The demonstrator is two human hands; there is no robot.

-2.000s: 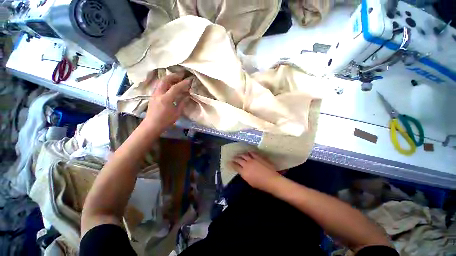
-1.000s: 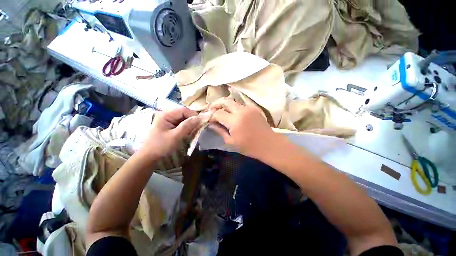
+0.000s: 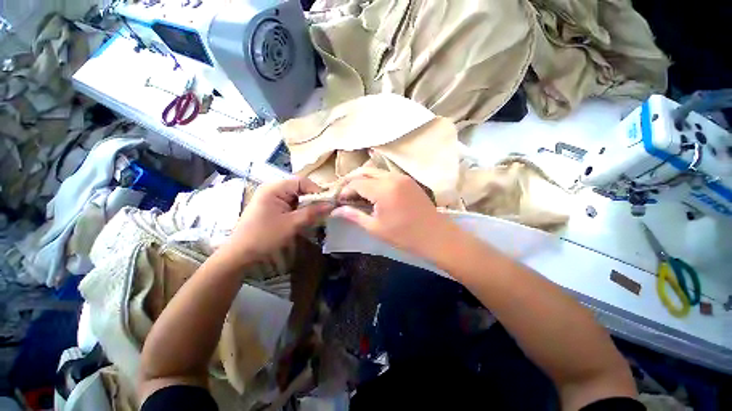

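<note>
A beige garment panel [image 3: 377,120] lies crumpled on the front edge of the table, left of the near sewing machine. My left hand [image 3: 277,213] pinches a folded edge of this cloth between thumb and fingers. My right hand [image 3: 385,205] grips the same edge close beside it, the fingertips of both hands nearly touching. The fold between them is small and partly hidden by the fingers. A white flat piece [image 3: 353,240] shows under my right hand.
The white sewing machine [image 3: 654,144] stands at right, with yellow-and-green-handled scissors [image 3: 673,281] before it. A second machine [image 3: 277,56] and red-handled scissors [image 3: 182,109] are at upper left. Beige cloth heaps [image 3: 457,48] lie behind; more cloth [image 3: 120,265] lies lower left.
My right hand has left the panel's lower right part and joined my left hand at the cloth's left edge. The view has shifted left. Over the last second the hands have barely moved.
</note>
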